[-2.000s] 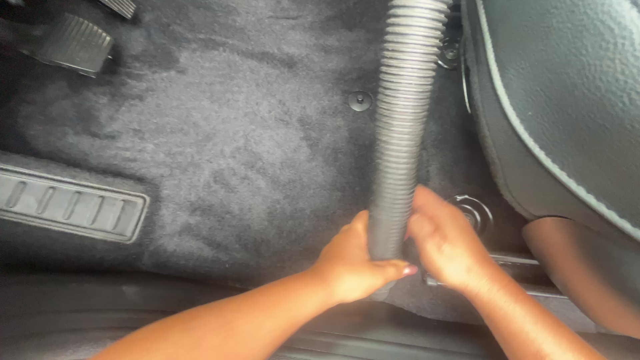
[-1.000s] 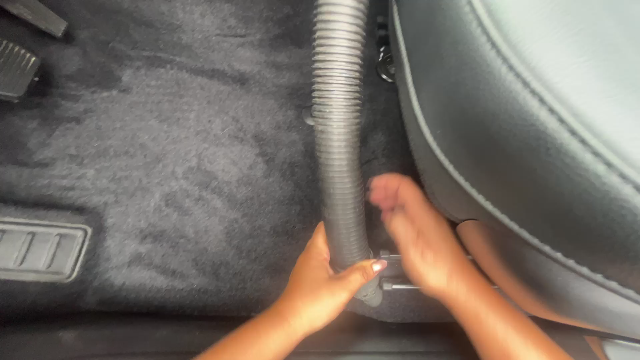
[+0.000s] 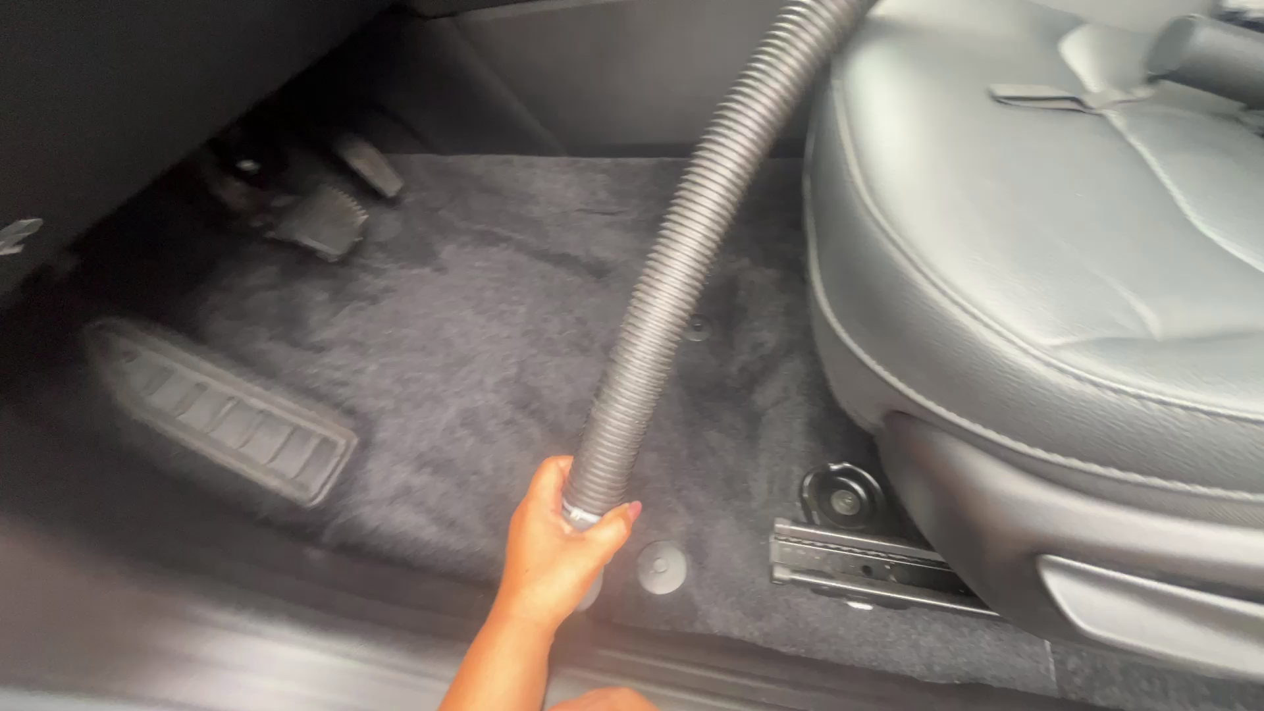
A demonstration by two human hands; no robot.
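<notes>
My left hand (image 3: 558, 548) is closed around the lower end of a grey corrugated vacuum hose (image 3: 681, 247), just above the car's door sill. From there the hose slants up and to the right over the dark floor carpet (image 3: 444, 346) and past the front of the leather seat. The hose's tip is mostly hidden by the hand. Of my right hand, only a blurred bit of skin (image 3: 604, 699) shows at the bottom edge, beside the left forearm; its fingers cannot be made out.
Pedals (image 3: 326, 222) stand at the upper left, with a ribbed footrest (image 3: 232, 415) below them. The leather seat (image 3: 1037, 296) fills the right side. Under it lies a metal seat rail (image 3: 869, 568). The door sill (image 3: 296, 652) runs along the bottom. A grey tube (image 3: 1210, 59) lies on the seat.
My right hand, beside the hose in both earlier frames, has dropped to the bottom edge. My left hand still holds the hose, which now slants more. The view has shifted to take in more of the car.
</notes>
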